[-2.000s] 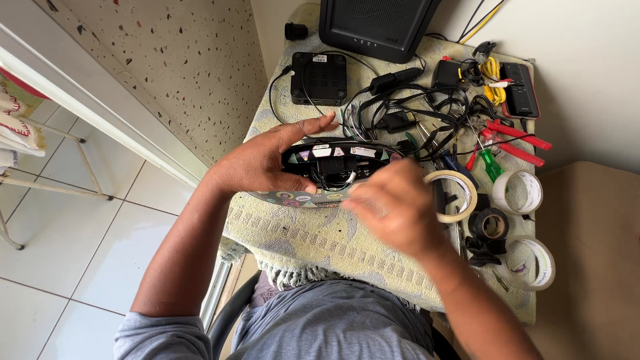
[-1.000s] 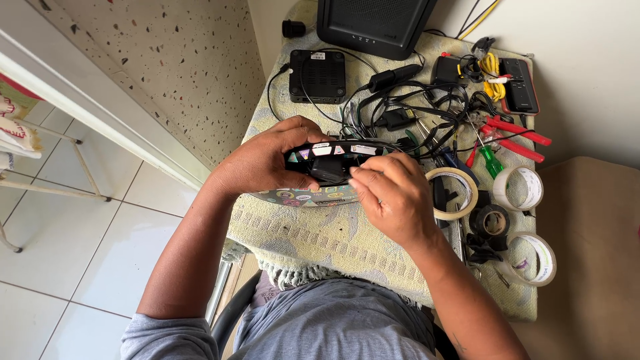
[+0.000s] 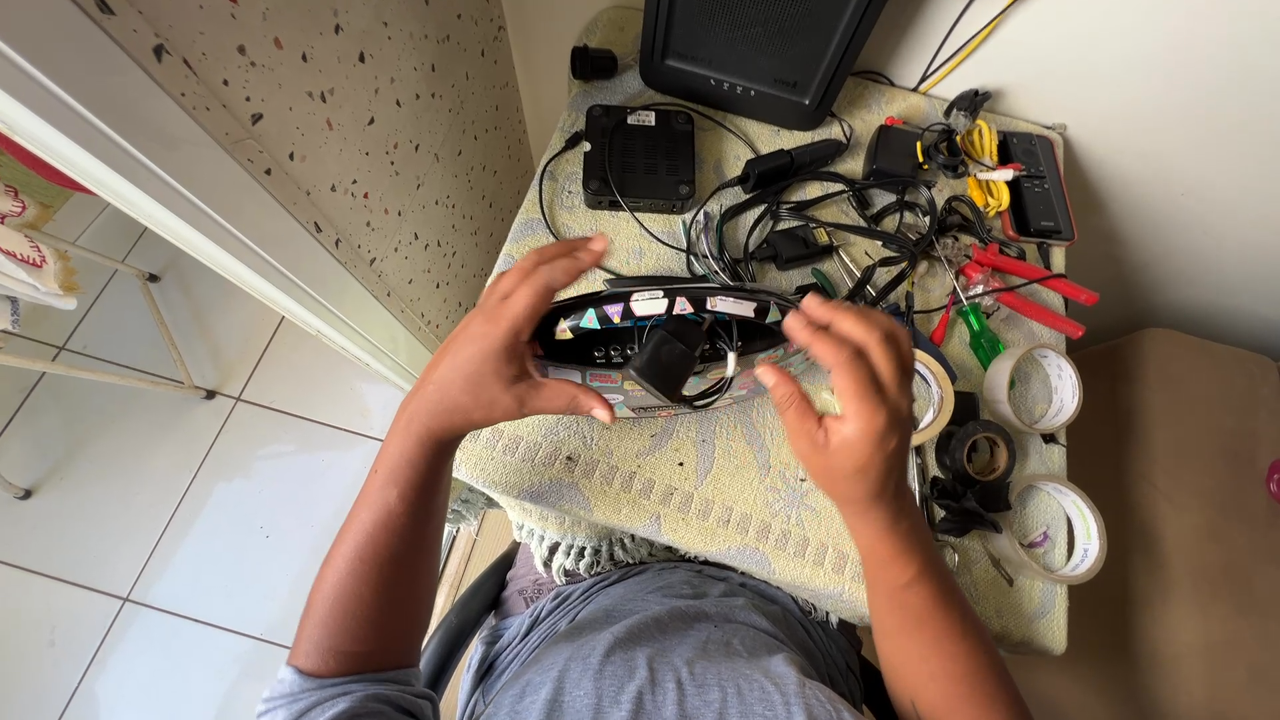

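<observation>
A dark electronic device with colourful stickers (image 3: pixel 648 308) stands on the cloth-covered table in front of my body. Against its front, near the middle, rests a black power adapter (image 3: pixel 665 360), and a bundled black cable (image 3: pixel 722 375) hangs at its right. My left hand (image 3: pixel 525 350) is at the device's left end, thumb and fingers spread around it; whether it touches cannot be told. My right hand (image 3: pixel 840 390) is off the right end, fingers apart and slightly blurred, with nothing in it.
Behind are a black box (image 3: pixel 640 160), a larger black device (image 3: pixel 760 50) and tangled black cables (image 3: pixel 850 200). To the right lie red-handled pliers (image 3: pixel 1030 290), a green screwdriver (image 3: pixel 980 338), a remote control (image 3: pixel 1038 190) and several tape rolls (image 3: pixel 1035 388). The patterned tablecloth (image 3: pixel 640 480) has a fringed front edge.
My right hand has let go and moved right, away from the cable area of the device. My left hand has opened wider at the left end. The adapter and bundled cable now show plainly.
</observation>
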